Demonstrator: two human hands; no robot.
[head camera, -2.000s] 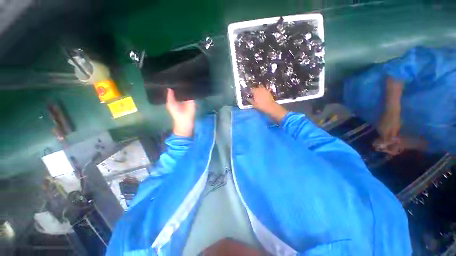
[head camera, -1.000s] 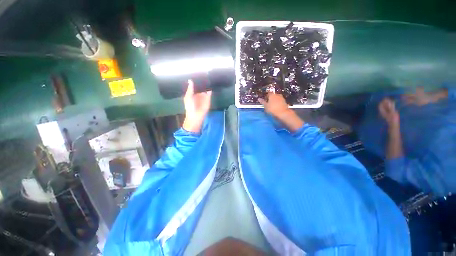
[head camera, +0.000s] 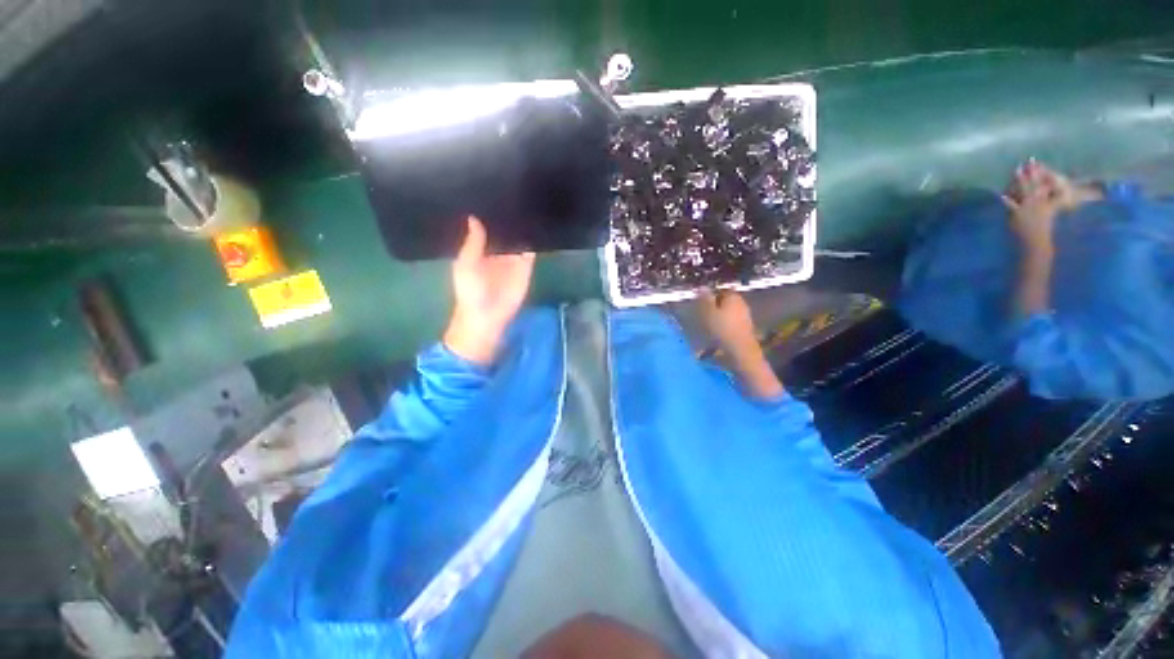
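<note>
A flat black glossy panel (head camera: 496, 180) lies before me, a white lamp streak along its far edge. Shiny clips project from its far left corner (head camera: 322, 84) and far right corner (head camera: 618, 70). My left hand (head camera: 489, 290) holds the panel's near edge, thumb on top, fingers hidden beneath. The white-rimmed clip tray (head camera: 814, 193), heaped with black shiny clips (head camera: 708, 187), stands against the panel's right side. My right hand (head camera: 729, 315) is at the tray's near wall, small and partly hidden; I cannot tell whether it holds anything.
Orange label (head camera: 247, 254), yellow label (head camera: 291, 299) and a pale cup (head camera: 193, 196) with thin items are at the left. A brown-red object (head camera: 111, 332) lies beyond. Another person in blue (head camera: 1030, 283) is at the right, near racks of dark panels (head camera: 1004, 476).
My right hand has moved from over the clips back to the tray's near wall. The panel now shows larger and flatter, its lamp streak at the far edge. The other person's hands have come together.
</note>
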